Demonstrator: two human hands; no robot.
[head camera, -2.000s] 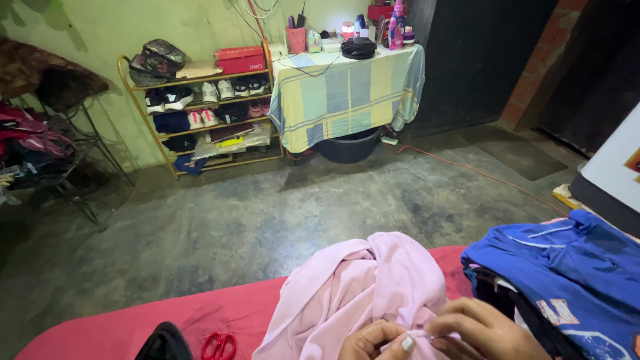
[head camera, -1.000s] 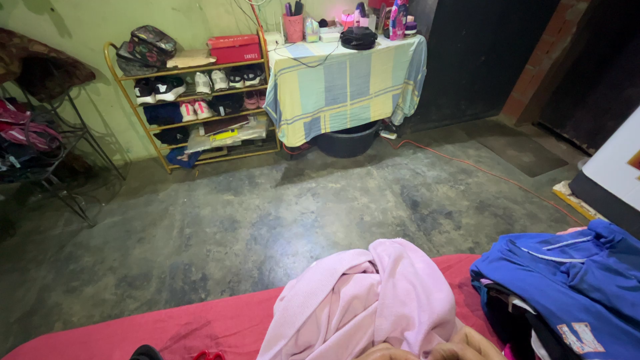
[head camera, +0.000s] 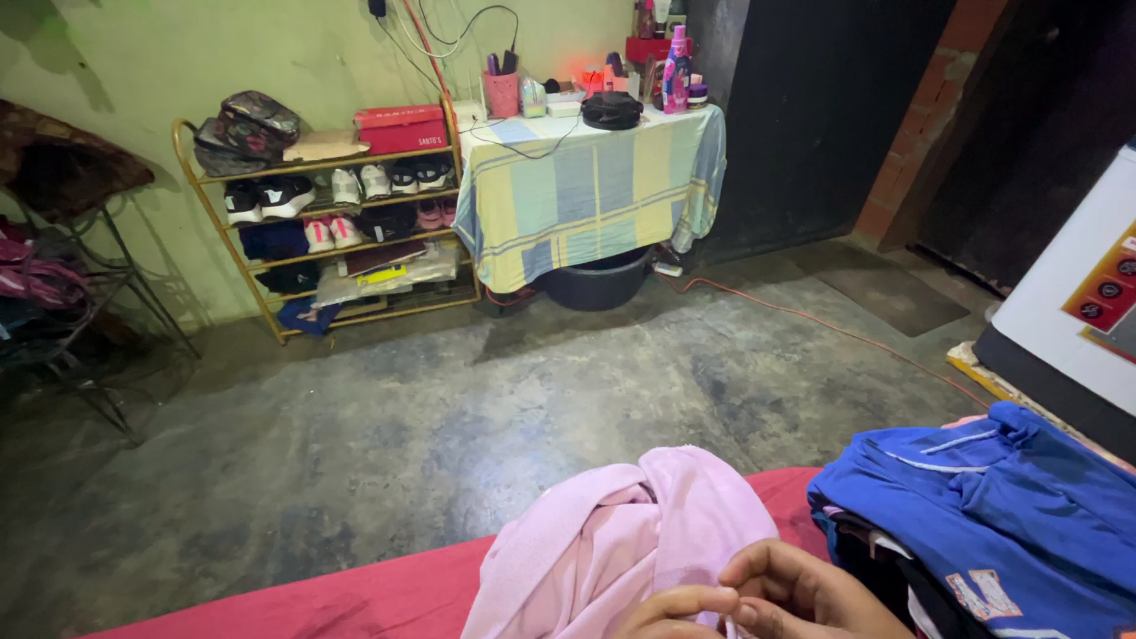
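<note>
A bunched pink cloth garment (head camera: 612, 532) lies on the red bed cover (head camera: 355, 590) at the bottom centre. At its near edge, my left hand (head camera: 679, 612) pinches the fabric with the fingertips. My right hand (head camera: 799, 590) meets it there, its thumb and fingers closed near the same bit of cloth. The fingertips of both hands almost touch; exactly what lies between them is hidden. Right of the hands rests a pile of folded clothes with a blue garment with white cords (head camera: 1003, 497) on top.
Beyond the bed is a grey concrete floor (head camera: 426, 426). A shoe rack (head camera: 355, 231) and a cloth-covered table (head camera: 595, 195) stand by the wall, with a black tub (head camera: 599, 288) under the table. An orange cable (head camera: 799, 315) crosses the floor; a white appliance (head camera: 1074, 284) stands at right.
The red scissors and a black item seen on the bed two seconds ago are out of view. The hands, low and mostly hidden one second ago, show again at the pink cloth.
</note>
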